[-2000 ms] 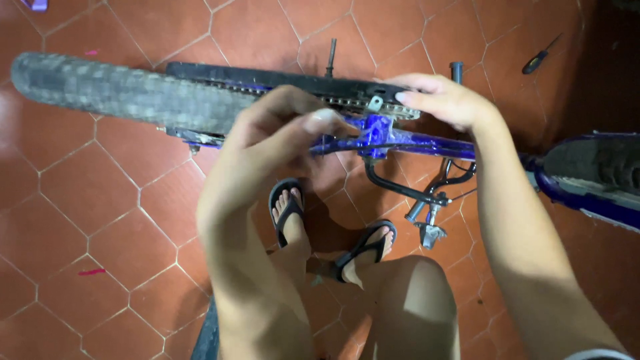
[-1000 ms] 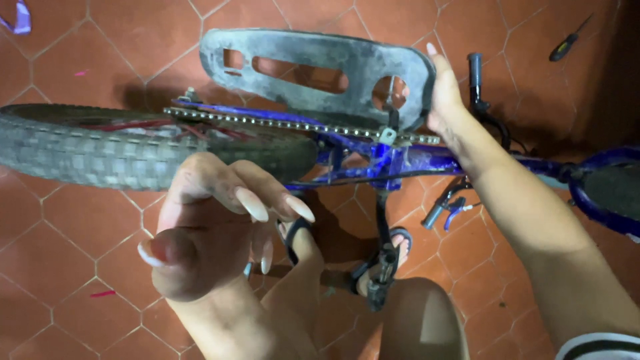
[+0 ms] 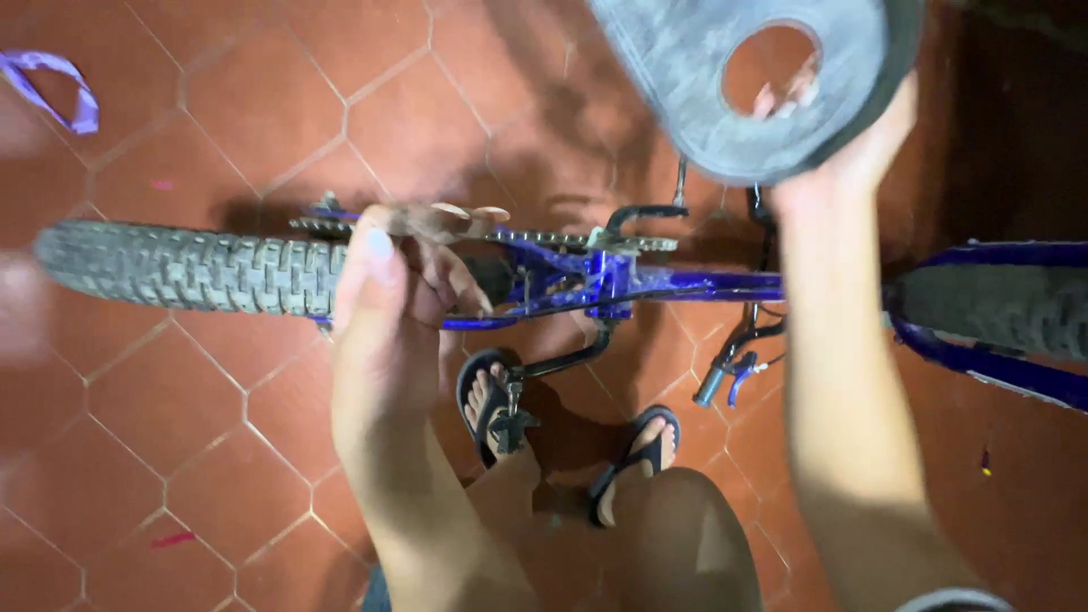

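Note:
My right hand (image 3: 850, 153) grips the wide end of a dark plastic chain guard (image 3: 697, 93), lifted at the upper right and cut off by the top edge of the view. Fingers show through its round hole. A blue bicycle frame (image 3: 722, 285) lies below, with the bicycle chain (image 3: 552, 239) and crank arm (image 3: 646, 212) exposed. My left hand (image 3: 408, 272), blurred, hovers over the frame near the knobby rear tyre (image 3: 195, 263), fingers curled and apart, with nothing seen in it.
Red hexagonal floor tiles (image 3: 187, 442) lie beneath the bicycle. A pedal (image 3: 512, 429) hangs over my left foot in a flip-flop. The handlebar grip (image 3: 708, 387) and brake lever (image 3: 742, 378) are right of centre, the front tyre (image 3: 994, 310) farther right. A purple strap (image 3: 64, 81) lies upper left.
The chain guard, earlier along the chain, has come away from the bicycle and moved to the upper right in my right hand. The chain and crank now show uncovered.

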